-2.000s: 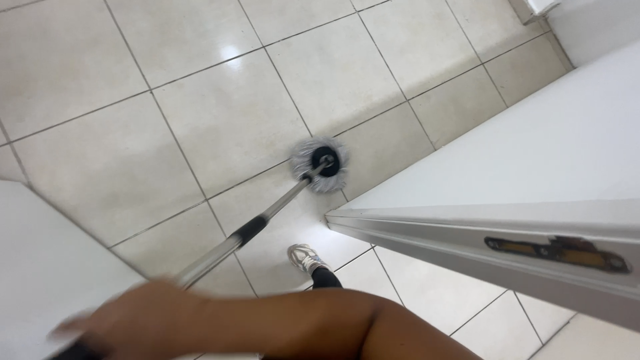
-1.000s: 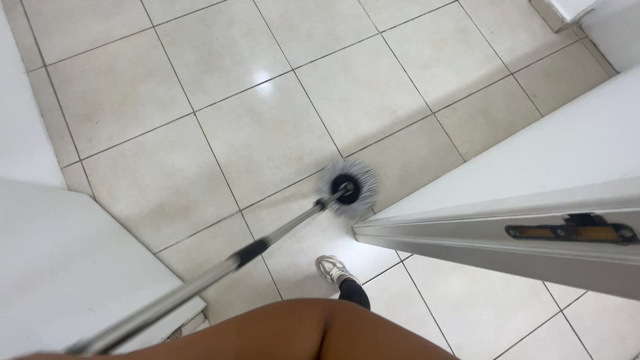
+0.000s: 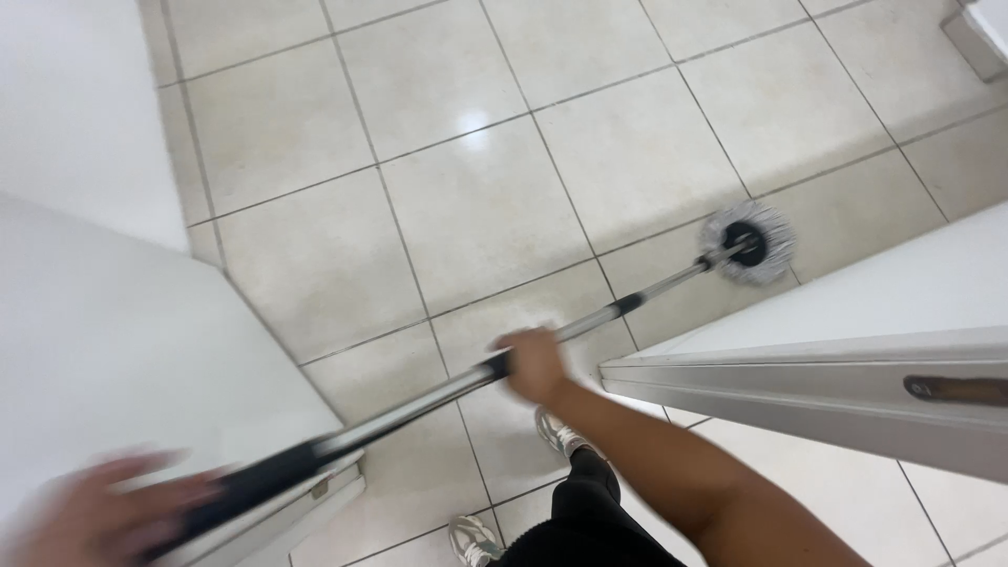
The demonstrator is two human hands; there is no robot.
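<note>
A spin mop runs diagonally across the view, its metal pole (image 3: 409, 409) rising from lower left to the round mop head (image 3: 750, 242) of grey-white strands, which rests on the tiles at the right. My right hand (image 3: 534, 364) is closed around the pole at a black collar near the middle. At the lower left, my left hand (image 3: 118, 504) is blurred against the black end grip (image 3: 268, 480); its fingers look partly spread, and how firmly it holds cannot be made out.
A white door frame with a metal strike plate (image 3: 957, 390) juts in from the right. On the left stands a white door or panel (image 3: 142, 339). Beige floor tiles (image 3: 465, 220) lie between them. My feet in light sneakers (image 3: 472, 542) are at the bottom.
My right hand now grips the middle of the pole, where no hand was one second ago. The mop head has moved right along the floor, away from the door frame's corner.
</note>
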